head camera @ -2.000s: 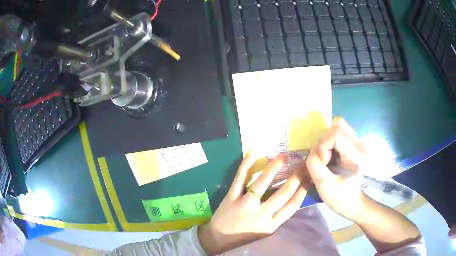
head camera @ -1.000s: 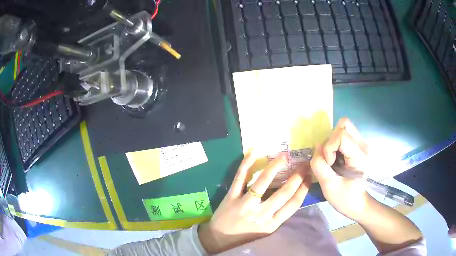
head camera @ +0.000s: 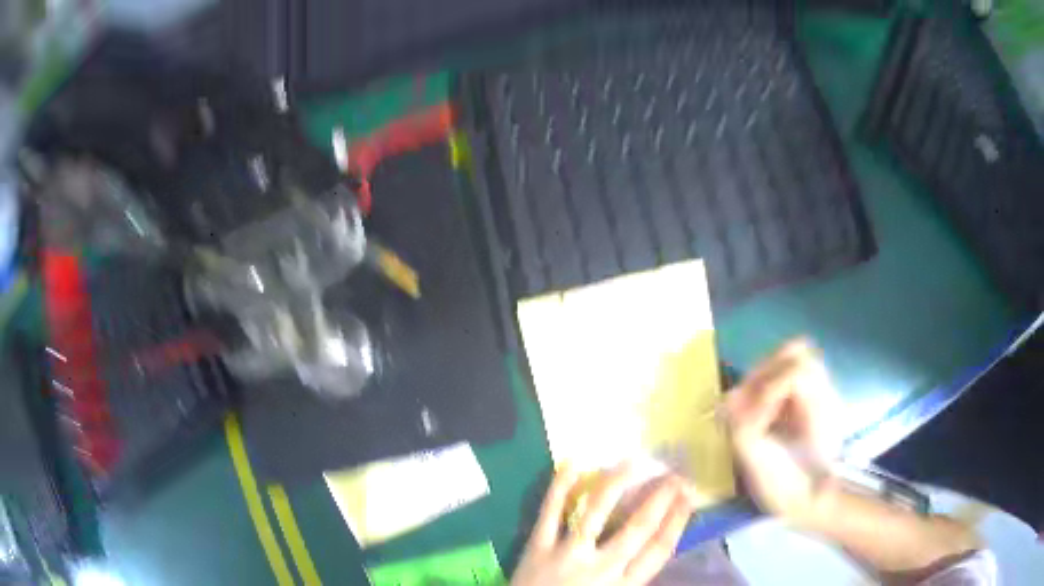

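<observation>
A pale yellow-white record sheet (head camera: 624,355) lies on the green mat. My left hand (head camera: 607,529) rests with spread fingers on its lower edge and is cut off by the picture's bottom. My right hand (head camera: 784,429) is curled just right of the sheet, shut on a pen (head camera: 887,486) whose clear and dark barrel sticks out behind the hand. The pen's tip is not clearly visible. The whole view is blurred.
The test fixture (head camera: 298,303) stands on a black pad (head camera: 458,378) at left, with a red handle (head camera: 78,366) beside it. A black tray (head camera: 664,172) lies beyond the sheet, another tray (head camera: 973,149) at right. A paper slip (head camera: 410,492) and green label (head camera: 437,567) are nearer.
The view has tilted up, so the fixture, trays and sheet appear lower and the red handle shows. My right hand has come off the sheet to its right side, still holding the pen.
</observation>
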